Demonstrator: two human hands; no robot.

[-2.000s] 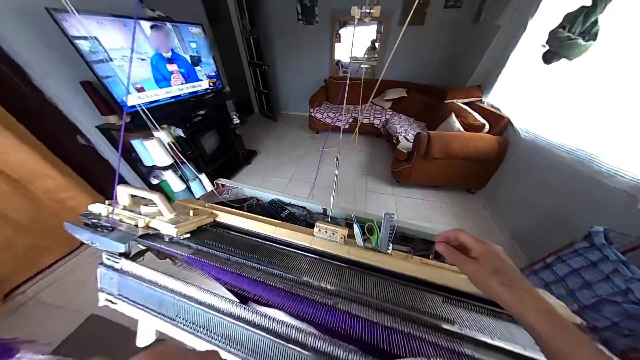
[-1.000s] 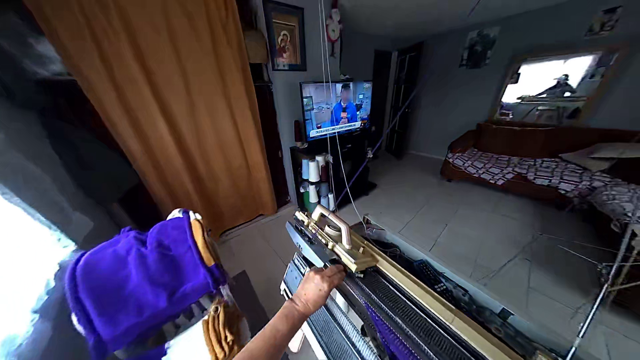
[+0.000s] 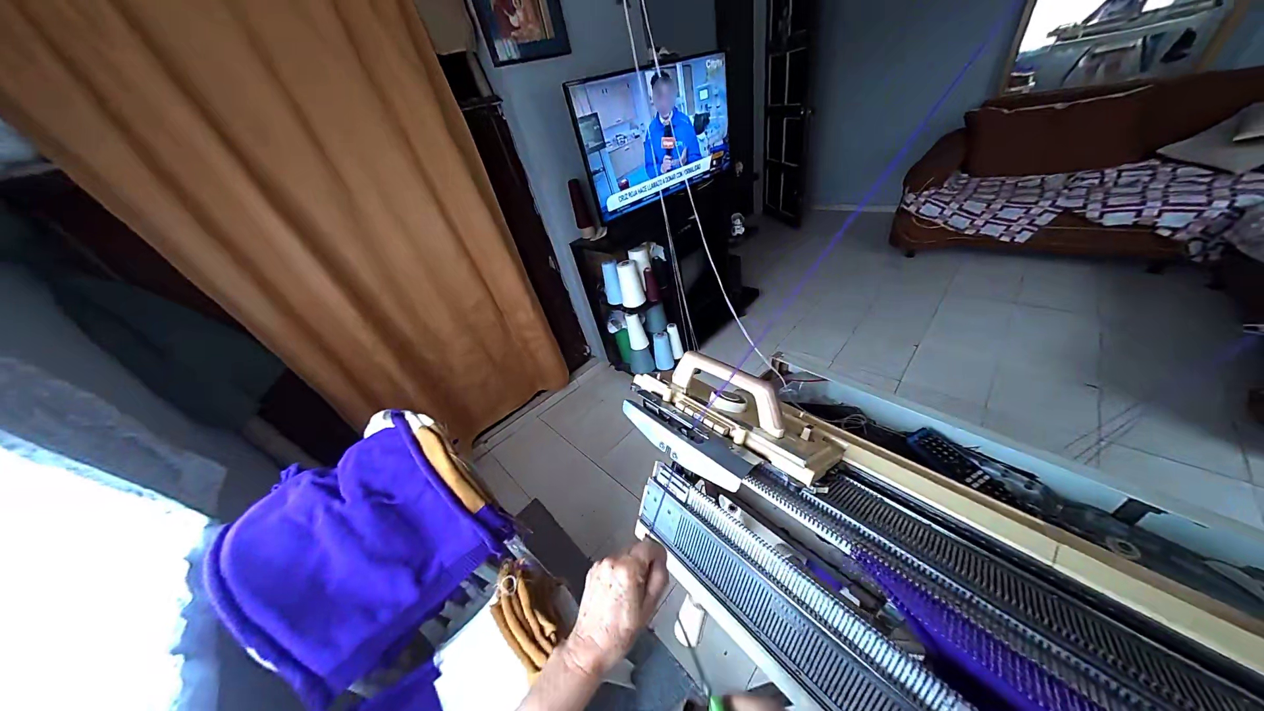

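My left hand [image 3: 614,602] is curled beside the left end of the ribber bed [image 3: 780,583] of a knitting machine; whether it grips anything there cannot be told. The carriage [image 3: 755,415], with its cream handle, sits at the left end of the main needle bed [image 3: 987,553]. Purple knitting [image 3: 948,632] hangs between the two beds, and purple yarn [image 3: 849,222] runs up from the carriage. At the bottom edge, a blurred bit of my right hand [image 3: 752,702] shows near a small green-handled item [image 3: 716,702]. Folded purple knit pieces [image 3: 346,563] lie at the left.
Mustard and white knit pieces [image 3: 523,617] lie beside the purple ones. Behind the machine, a long tray [image 3: 1047,434] holds a remote control [image 3: 953,459] and cords. Yarn cones [image 3: 632,283] stand on a shelf below a television [image 3: 652,133]. An orange curtain [image 3: 296,197] hangs at left.
The view has swung far left since two seconds ago. My left hand, on the machine near the carriage one second ago, is now lower, at the ribber bed's left end. The carriage remains at the left end.
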